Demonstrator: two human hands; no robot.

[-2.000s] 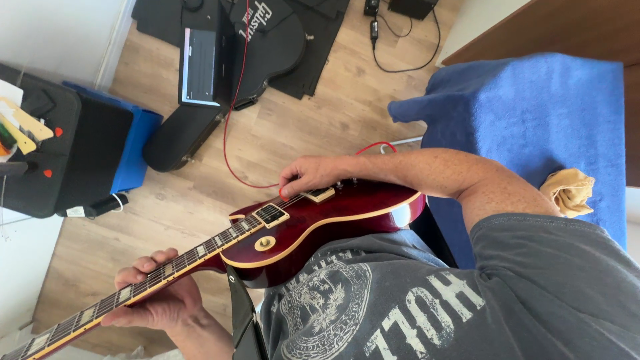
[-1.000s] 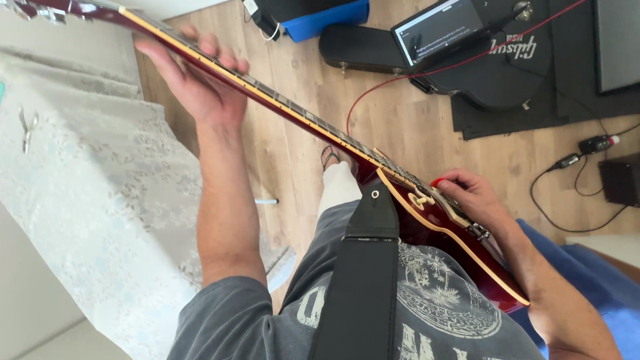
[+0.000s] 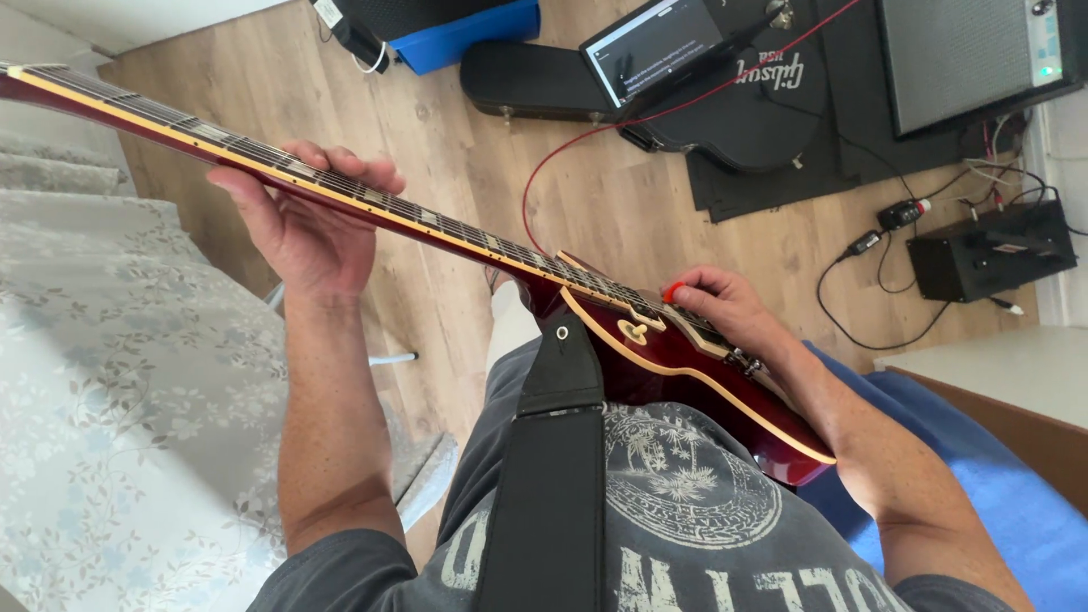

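A dark red electric guitar [image 3: 629,361] with cream binding lies across my body, its neck [image 3: 408,217] running to the upper left. My left hand [image 3: 319,225] is around the neck, thumb on the near side and fingertips over the far edge of the fretboard. Between thumb and index finger of my right hand [image 3: 722,302] is a red guitar pick [image 3: 673,291], held over the strings near the pickups. A wide black strap [image 3: 544,476] runs from the guitar's body up over my grey printed T-shirt [image 3: 693,501].
Beyond the guitar are a laptop [image 3: 653,51], a black guitar case [image 3: 756,110], an amplifier [image 3: 969,59] and a black box with cables [image 3: 990,255]. A red cable [image 3: 586,134] crosses the floor. A floral cloth [image 3: 127,382] hangs at left, a blue cloth [image 3: 926,442] at right.
The view has swung strongly since two seconds ago. Both hands stay at the guitar, the left at the neck and the right over the strings.
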